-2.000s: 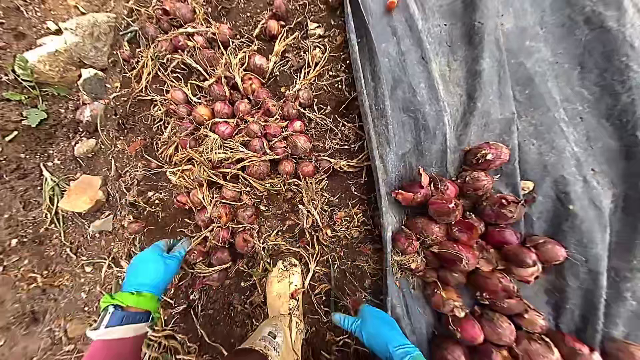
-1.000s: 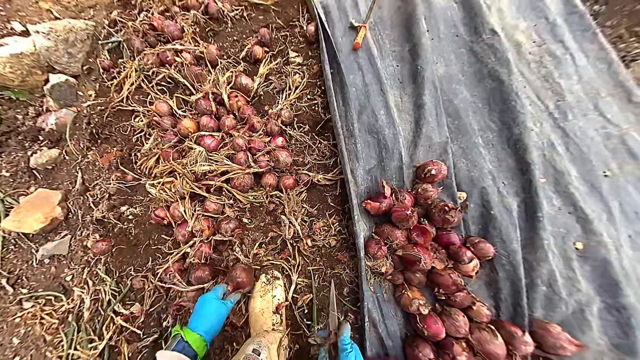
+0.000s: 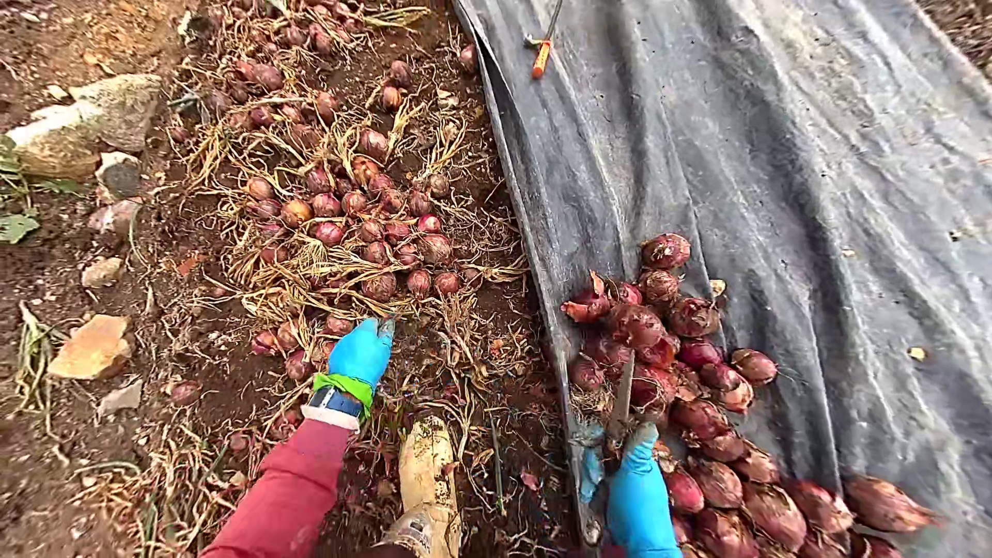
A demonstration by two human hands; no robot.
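Observation:
My left hand [image 3: 363, 353], in a blue glove with a green band at the wrist, reaches over the soil beside red onions with dry tops [image 3: 380, 287]; whether its hidden fingers touch a bulb cannot be told. My right hand [image 3: 637, 492], also gloved in blue, is at the edge of the dark sheet [image 3: 744, 194], closed around a bladed tool, seemingly shears [image 3: 622, 395], whose blade points up over the trimmed red onions [image 3: 701, 418] piled on the sheet. The handles are partly hidden by the fingers.
A tool with an orange handle [image 3: 541, 60] lies near the top of the sheet. Stones [image 3: 93, 347] and a large rock [image 3: 85, 128] are on the soil at left. A muddy boot [image 3: 428, 480] stands between my hands. More onions [image 3: 263, 76] lie farther up the row.
One second ago my left hand was at an onion near the boot; it is now farther up the row. My right hand has moved from beside the boot to the pile on the sheet, with the tool.

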